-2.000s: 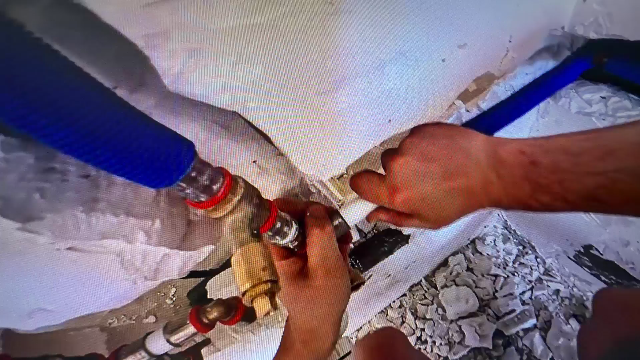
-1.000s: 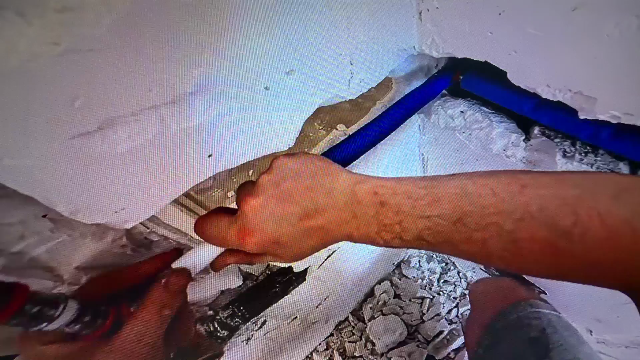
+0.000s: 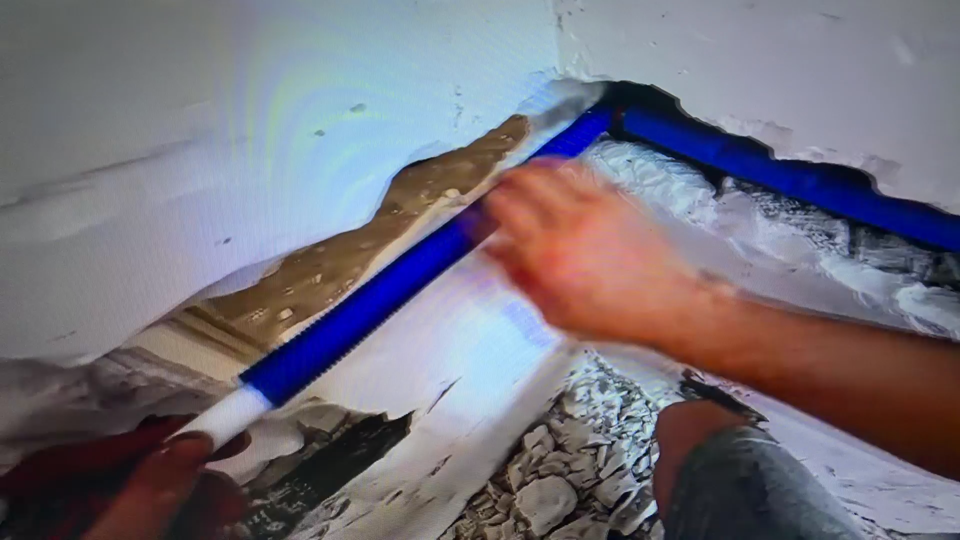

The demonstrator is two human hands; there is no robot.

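A white pipe comes out of a blue corrugated conduit that runs up along the wall's chased-out edge to the corner. At the lower left, my left hand, dark and partly cut off by the frame, has its fingers around the white pipe's bare part. My right hand, blurred, is closed around the conduit about midway between its cut end and the corner. The brass fitting is not visible in this view.
A second length of blue conduit lies in the wall channel right of the corner. Broken rubble covers the floor at bottom centre. My knee is at lower right. Exposed brown masonry borders the rough plaster edge.
My right hand has moved from the white pipe up to the blue conduit. The conduit now covers pipe nearer my left hand. The view has swung right from the brass fitting.
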